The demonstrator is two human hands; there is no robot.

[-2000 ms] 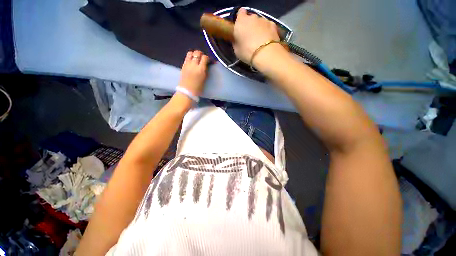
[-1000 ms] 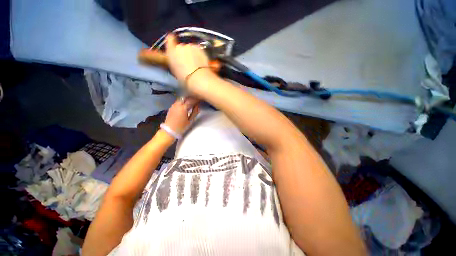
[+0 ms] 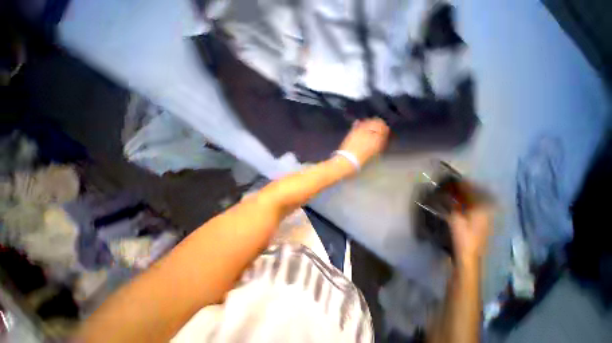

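The dark garment point(image 3: 288, 124) lies on the pale blue table, its pale grey-white inner side point(image 3: 335, 57) facing up beyond a wide dark border. My left hand point(image 3: 367, 139) rests at the dark border's near edge; blur hides whether its fingers grip the cloth. My right hand point(image 3: 470, 224) is at the right, blurred, on the steam iron point(image 3: 436, 201), which stands off the garment near the table's right part. The iron's plate and handle are smeared by motion.
The pale blue table point(image 3: 158, 60) runs across the view. Crumpled blue-grey cloth point(image 3: 542, 187) lies at its right, with a small white scrap point(image 3: 522, 268) below. A pale plastic bag point(image 3: 174, 144) hangs under the near edge. Fabric heaps point(image 3: 50, 214) lie lower left.
The view has turned. My right hand has carried the iron from the garment to the right. My left hand has moved up and right onto the garment's edge. The pale inner side now shows widely.
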